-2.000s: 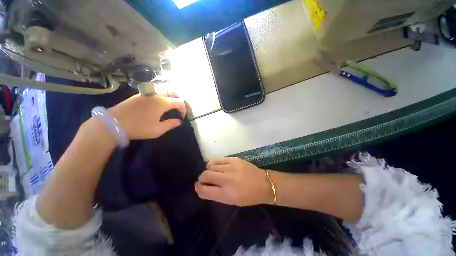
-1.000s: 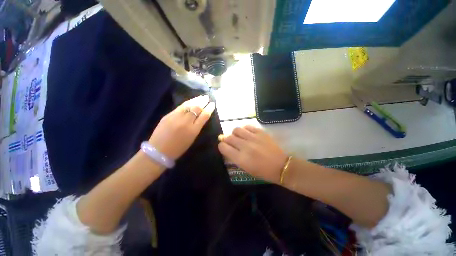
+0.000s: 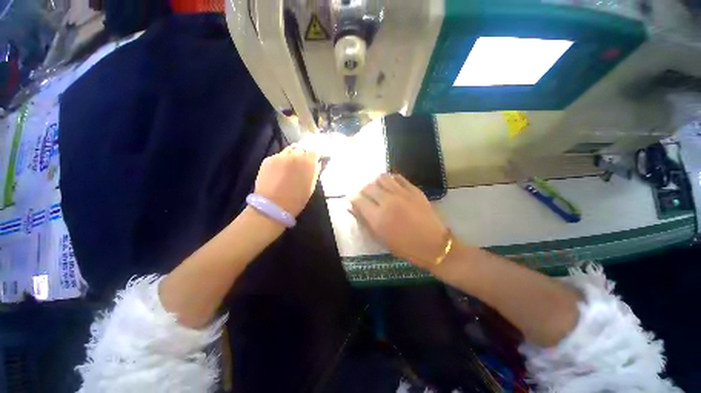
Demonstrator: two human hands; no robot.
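A large dark navy garment (image 3: 169, 146) spreads over the table left of the needle and hangs down towards my lap. The cream sewing machine head (image 3: 361, 69) stands above its edge, with a bright light at the needle. My left hand (image 3: 288, 180) lies on the garment's edge close beside the needle; its fingertips are lost in the glare. My right hand (image 3: 401, 219) rests on the white tabletop just right of the garment edge, fingers bent together, with no cloth seen in it.
A black smartphone (image 3: 416, 157) lies behind my right hand. Blue-and-green thread snips (image 3: 553, 201) lie on the right. The machine's teal panel (image 3: 530, 96) has a bright screen. Packaging sheets (image 3: 38, 230) cover the table's left. A red basket (image 3: 197, 6) shows at the far side.
The view has shifted, showing more of the machine head and panel. My left hand has moved closer to the needle. My right hand has come off the garment edge onto the tabletop.
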